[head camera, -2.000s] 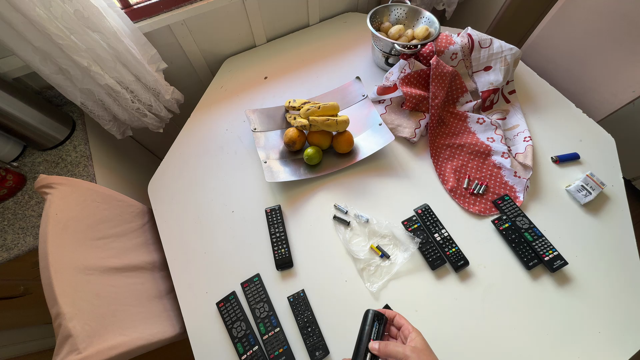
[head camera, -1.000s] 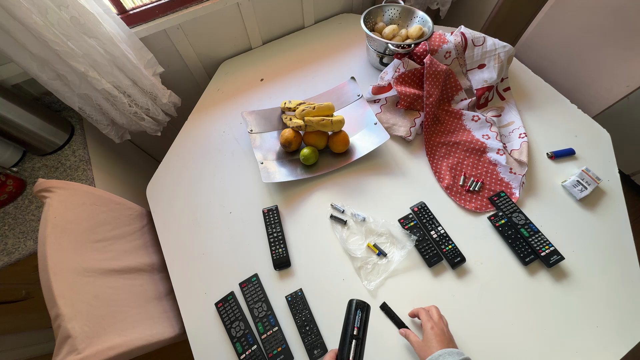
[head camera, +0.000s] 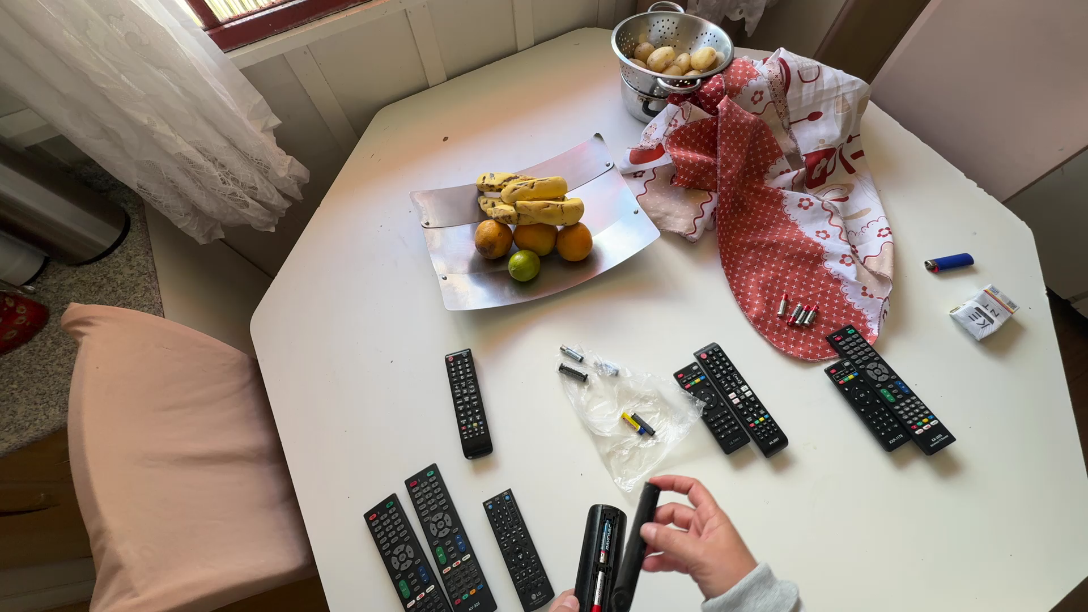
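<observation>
At the bottom middle, my left hand (head camera: 564, 603), mostly cut off by the frame edge, holds a black remote control (head camera: 600, 544) with its battery compartment facing up and batteries inside. Close beside it on the right, my right hand (head camera: 693, 535) grips a dark battery cover (head camera: 636, 544) between thumb and fingers. A clear plastic bag (head camera: 629, 450) with batteries on it lies just beyond. Left of my hands are three remotes, one of them slim (head camera: 518, 548), and a single remote (head camera: 468, 403) lies farther up. Loose batteries (head camera: 796, 311) rest on a red and white cloth (head camera: 765, 229).
Paired remotes (head camera: 741, 398) lie right of the bag, another pair (head camera: 891, 387) farther right. A blue lighter (head camera: 949, 262) and a crumpled pack (head camera: 984, 312) are near the right edge. A metal fruit tray (head camera: 552, 276) and a colander of potatoes (head camera: 629, 38) stand farther back; a covered chair (head camera: 178, 450) is left.
One second ago the cover was upright or tilted by my right hand, apart from the remote; now it is held close along the remote's right side. The remote's open compartment shows in both views.
</observation>
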